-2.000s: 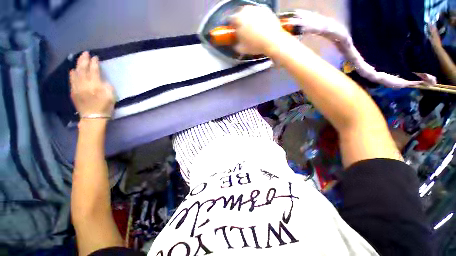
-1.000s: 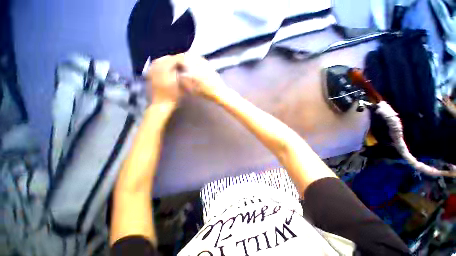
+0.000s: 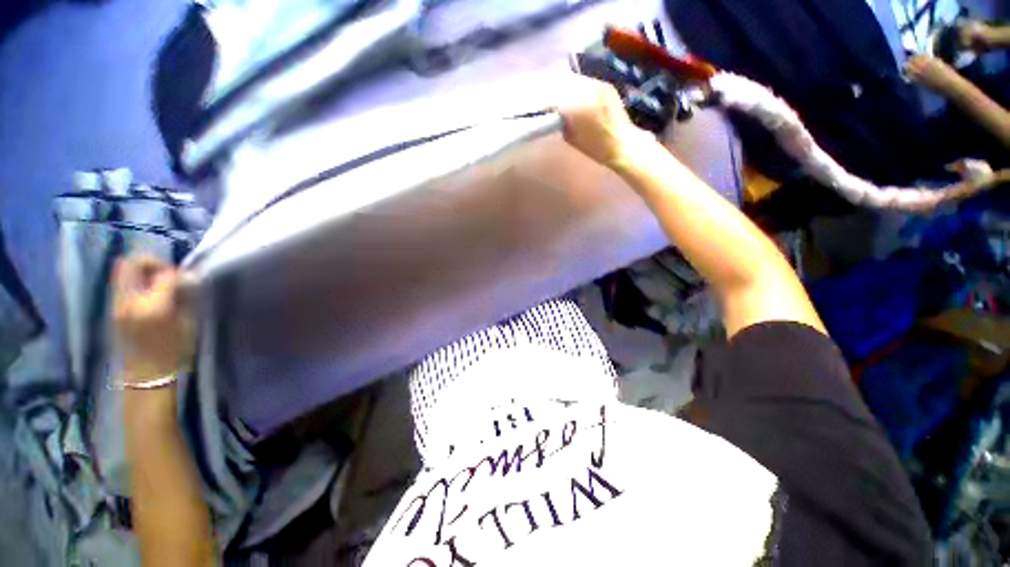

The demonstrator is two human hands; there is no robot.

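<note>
A light garment piece [image 3: 321, 197] with a thin dark band is stretched between my hands over the front part of the table. My left hand [image 3: 151, 313] is blurred and grips its left end near the table's left edge. My right hand [image 3: 594, 120] grips its right end, close to the iron. The iron [image 3: 653, 94], partly hidden behind my right hand, stands at the table's right with its orange-brown handle [image 3: 656, 53] and pale pink hose [image 3: 792, 133].
The lilac pressing table [image 3: 521, 210] has a brownish worn patch. Other light striped pieces [image 3: 299, 55] lie at its far side. Striped pieces [image 3: 100, 238] drape over the left edge. Dark garments [image 3: 814, 78] lie at the right. Another person's arms [image 3: 961, 83] show at the upper right.
The iron went from my right hand to the table's right. My hands came together at the left, then moved apart, and now stretch a light piece between them.
</note>
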